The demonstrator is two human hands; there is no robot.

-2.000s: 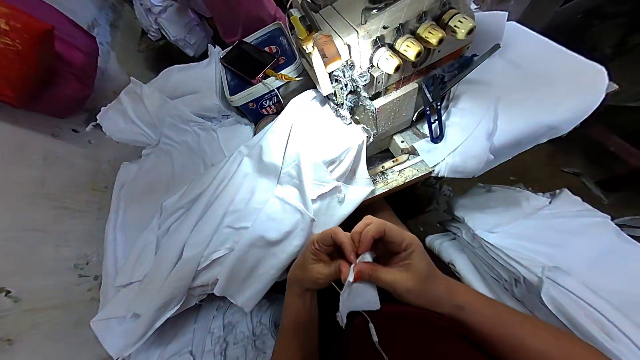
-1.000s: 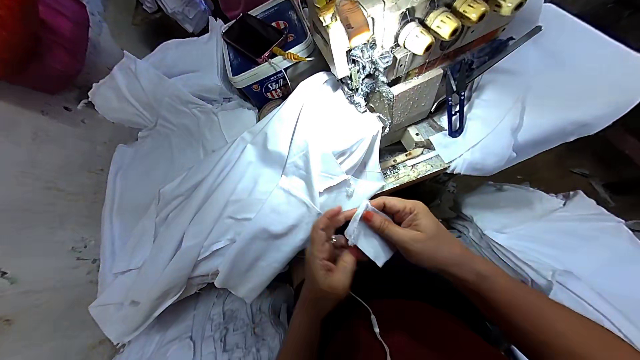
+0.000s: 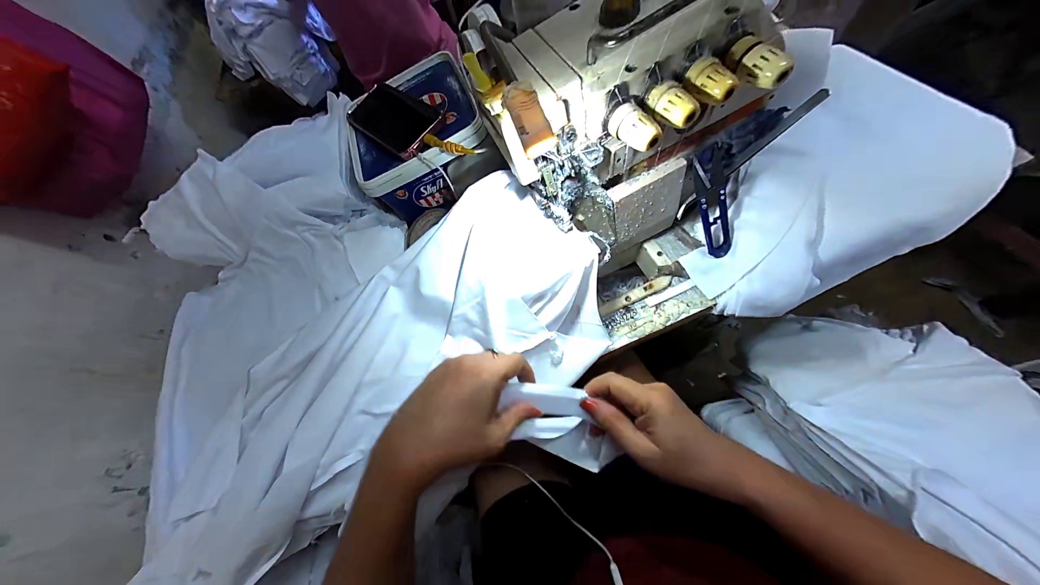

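A small folded strip of white fabric (image 3: 546, 400) is stretched between my two hands, over my lap. My left hand (image 3: 459, 410) pinches its left end between thumb and fingers. The right end is gripped by my right hand (image 3: 650, 422), thumb and fingertips together. Just behind them, a large white garment (image 3: 496, 276) runs up to the needle area of an overlock sewing machine (image 3: 650, 195). Lint and thread cover the machine around its presser foot, whose exact contact with the cloth is hidden.
Dark blue thread snips (image 3: 713, 203) lie right of the machine head on white cloth (image 3: 877, 179). A phone (image 3: 394, 120) rests on a blue-and-white tub (image 3: 386, 183). Stacked white pieces (image 3: 886, 406) lie at the right. A thin white cable (image 3: 561, 512) crosses my lap.
My hands have moved apart from close together, and the small white piece now spans the gap between them. My left hand, with fingers loose a second ago, now grips its end.
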